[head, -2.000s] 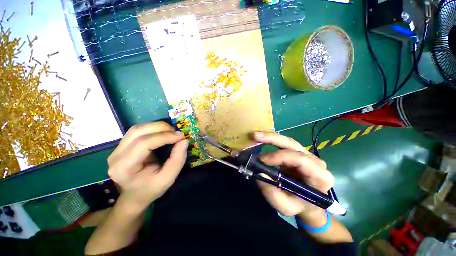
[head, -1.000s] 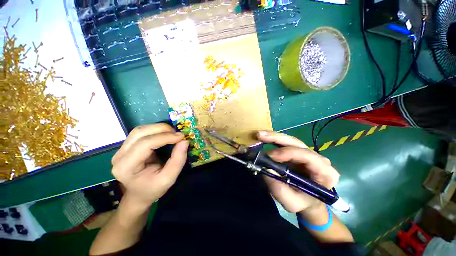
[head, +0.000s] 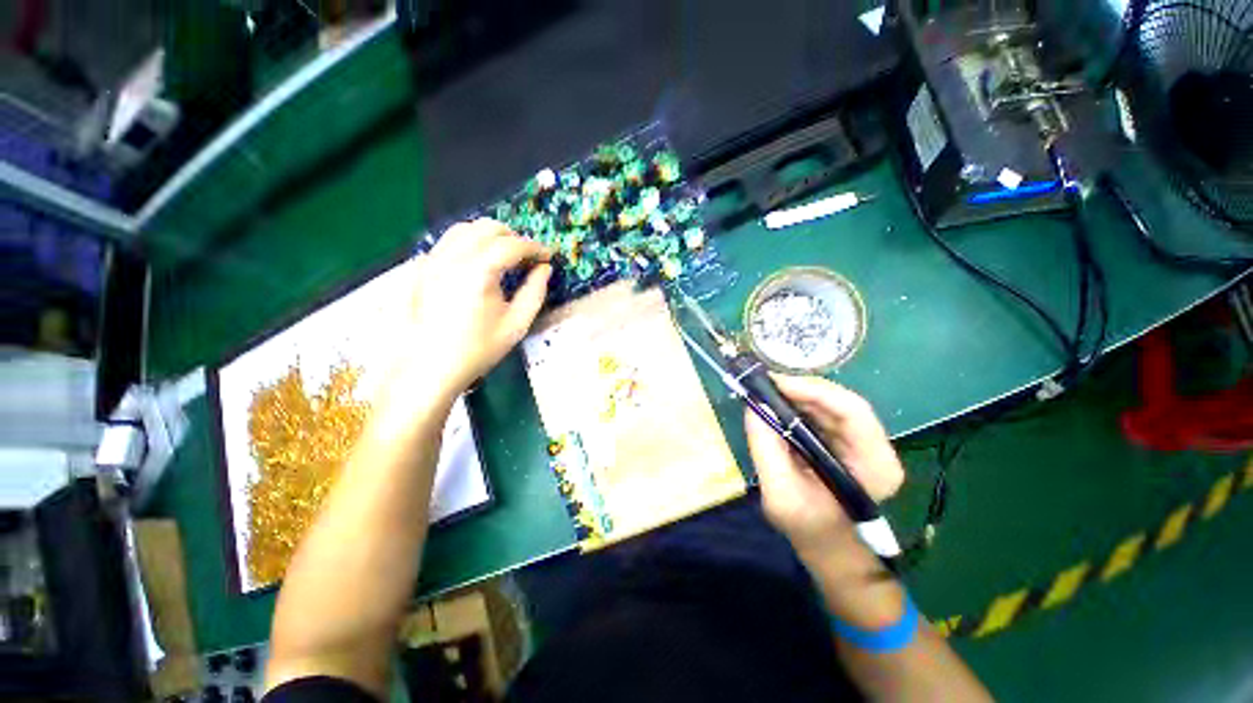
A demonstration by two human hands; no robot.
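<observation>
My right hand (head: 825,453) holds the black soldering iron (head: 811,446), its white end towards my wrist. The iron's metal tip and thin feed tube reach up-left to the near right edge of the green pile of board assemblies (head: 605,206). My left hand (head: 474,295) is at the left edge of that pile, fingers bent down; whether they grip a piece cannot be told. A row of small green circuit boards (head: 583,481) lies along the left edge of the wooden work board (head: 673,453). A small heap of gold pins (head: 621,389) lies on that board.
A white pin tray (head: 460,460) with many gold pins is at left, partly under my left forearm. A round tub (head: 804,323) of silvery bits stands beside the iron. Further right are a white stick (head: 814,210), a dark soldering station (head: 983,165), cables and a fan (head: 1209,110).
The view has shifted, showing more of the bench's far side. My left hand has left the board row and moved to the green pile. The iron has moved away from the row towards the pile too.
</observation>
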